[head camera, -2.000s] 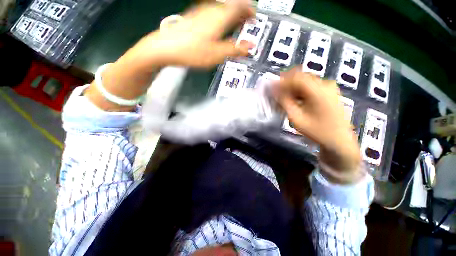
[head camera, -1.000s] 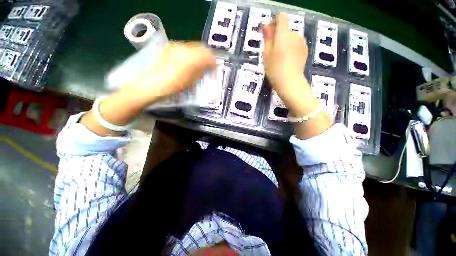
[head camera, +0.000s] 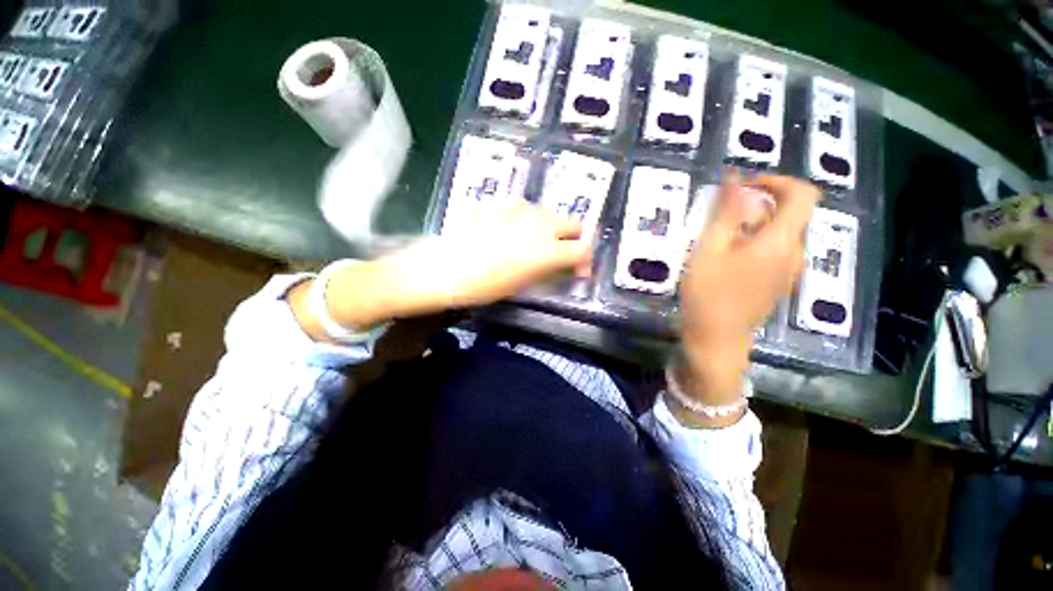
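Observation:
The clear blister tray (head camera: 874, 289) lies on the dark green bench, holding two rows of white product units, each with black print and a dark oval. My left hand (head camera: 497, 256) is over the lower left units; its fingers are bent and whether it holds anything is hidden. My right hand (head camera: 745, 254) is over the lower row, above the fourth unit, slightly blurred; I cannot tell whether a label is at its fingertips. The label roll (head camera: 346, 98) stands at the left of the tray, its loose end curling down behind my left forearm.
Stacked trays (head camera: 87, 110) with units lie at the far left. A red plastic piece (head camera: 69, 260) and a brown carton (head camera: 191, 346) are below the bench edge. A white cable (head camera: 920, 398) and clutter lie at the right. The green conveyor (head camera: 924, 46) runs along the back.
The loose label strip that my left hand moved now hangs from the roll. My left hand has moved right to the lower units. My right hand has moved right and down from the upper row.

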